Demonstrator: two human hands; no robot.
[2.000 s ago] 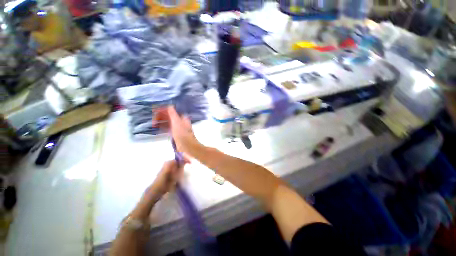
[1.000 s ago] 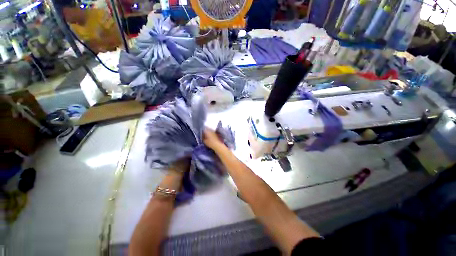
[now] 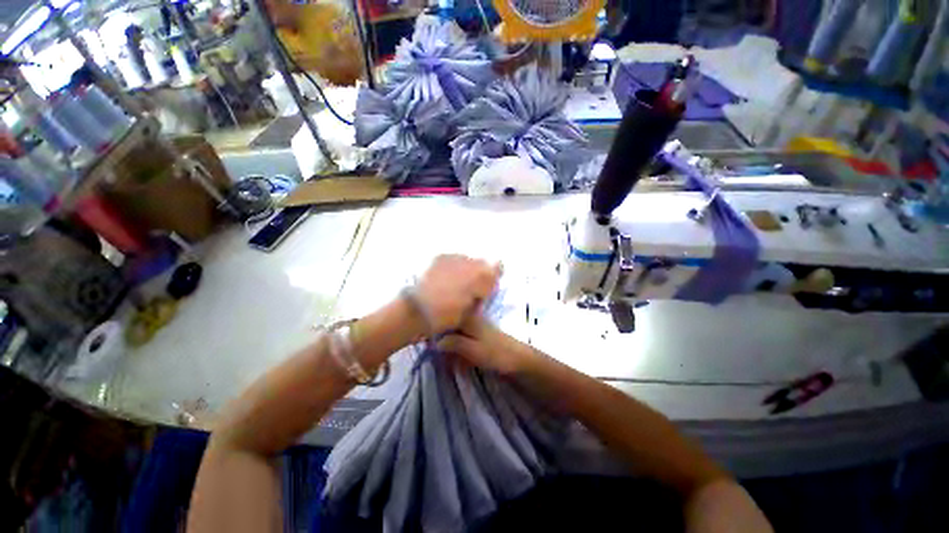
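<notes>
A bundle of grey-blue pieces [image 3: 442, 437] hangs fanned out below my hands, over the table's front edge. My left hand [image 3: 447, 297], with a bracelet on the wrist, is closed at the gathered top of the bundle. My right hand [image 3: 484, 341] is closed against it from the right, touching my left hand. The tie at the gathered part is mostly hidden by my fingers. The white sewing machine head [image 3: 598, 260] stands to the right of my hands.
Several fanned bundles [image 3: 520, 120] lie at the back by an orange fan [image 3: 552, 19]. A black pen holder [image 3: 635, 151] and purple strips [image 3: 728, 250] are on the machine. Red-handled snips [image 3: 799, 391] lie right. A phone [image 3: 279, 228] lies left on the white table [image 3: 281, 281].
The bundle has moved from the table toward me and now hangs below my hands, its pieces pointing down. My hands have come together at its gathered end. The camera view has shifted left.
</notes>
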